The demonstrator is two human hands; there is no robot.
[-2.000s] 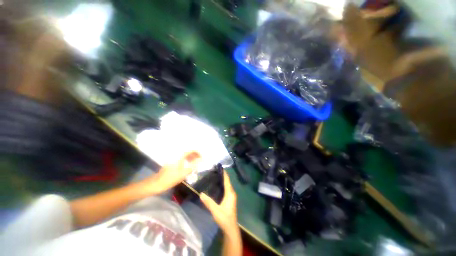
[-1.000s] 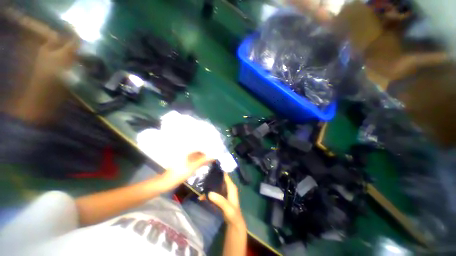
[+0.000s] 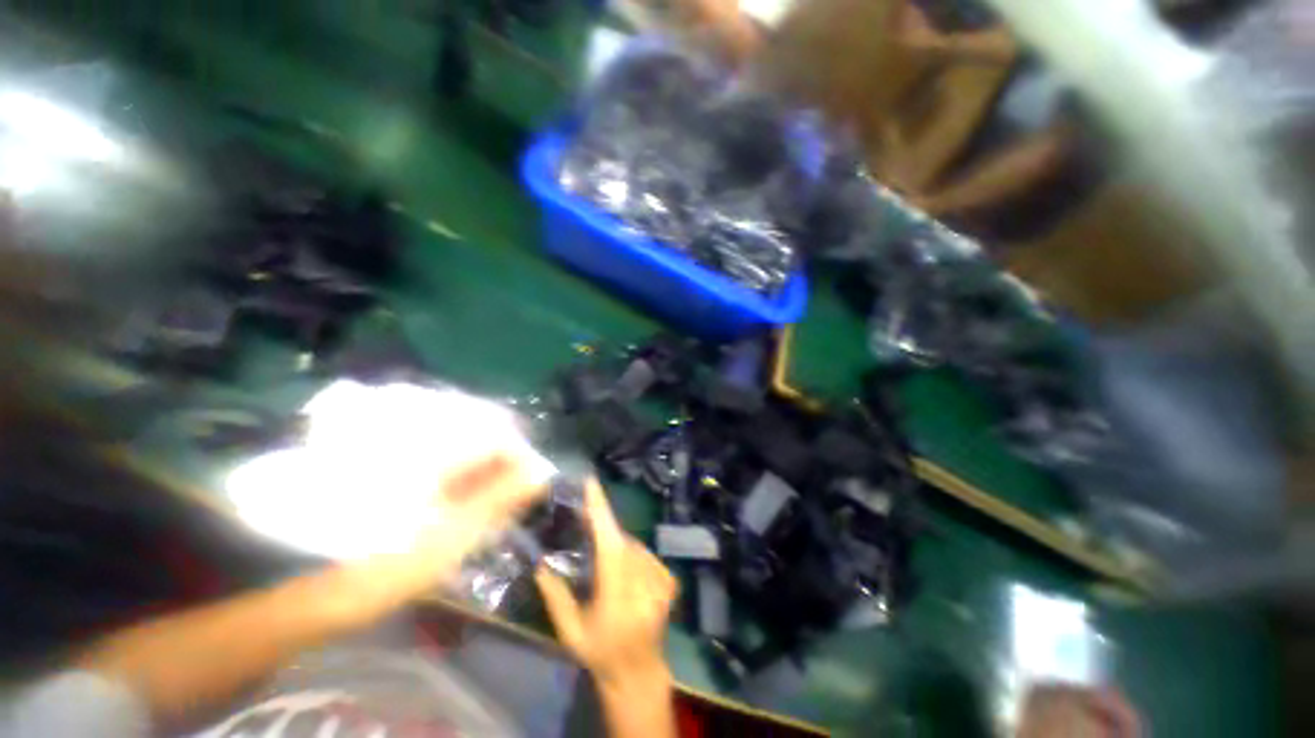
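Note:
A black adapter (image 3: pixel 567 528) lies between my hands at the bench's near edge, with shiny clear plastic bag film (image 3: pixel 495 574) around its lower left side. My right hand (image 3: pixel 623 588) holds the adapter between thumb and forefinger. My left hand (image 3: pixel 459 522) is at the bag's upper left edge, its fingertips on the film; blur and glare hide its exact grip. A glaring white stack (image 3: pixel 378 459) lies beneath and beyond my left hand. A heap of bare black adapters with cords (image 3: pixel 750 505) lies to the right, some with pale labels.
A blue bin (image 3: pixel 656 274) full of bagged units stands beyond the heap. Another dark heap (image 3: pixel 296 274) lies at the left. Yellowish divider strips (image 3: pixel 995 508) cross the green bench (image 3: pixel 476 310). Brown cartons and other people's arms show at upper right; another hand (image 3: pixel 1074 714) is at lower right.
The view has swung right, so the bench things sit further left. The adapter is lower between my hands, with more film around it. A hand has appeared at lower right.

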